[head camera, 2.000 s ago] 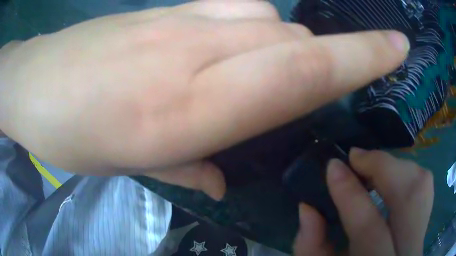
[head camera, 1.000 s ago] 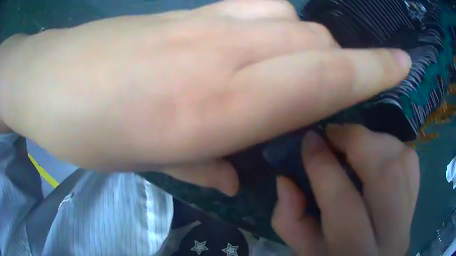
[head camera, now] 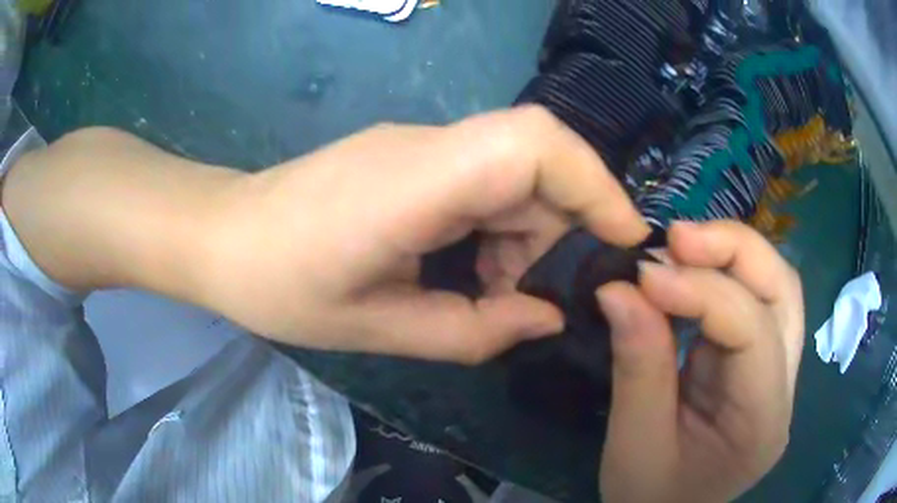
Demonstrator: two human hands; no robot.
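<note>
A dark rounded plate point(head camera: 572, 267), which looks like a display module or cover glass, is held between both hands near the middle of the view. My left hand point(head camera: 413, 236) grips it by its edges, with the thumb at the lower left and the index finger at the upper right. The fingertips of my right hand point(head camera: 713, 344) are pinched together at its right end, beside my left index fingertip. A small pale edge shows between the right fingers; what it is I cannot tell. Part of the plate is hidden by the fingers.
Stacked panels point(head camera: 733, 162) with teal strip and orange tails point(head camera: 811, 142) stand at the upper right. Black stacked parts point(head camera: 610, 88) are beside them. A crumpled white wipe point(head camera: 849, 319) lies at the right. A white-edged item point(head camera: 379, 8) lies at the top on the green mat point(head camera: 295, 83).
My left hand has drawn back and turned, so the dark plate shows between its thumb and index finger. My right fingertips have moved up to the plate's right end. More of the panel rows shows.
</note>
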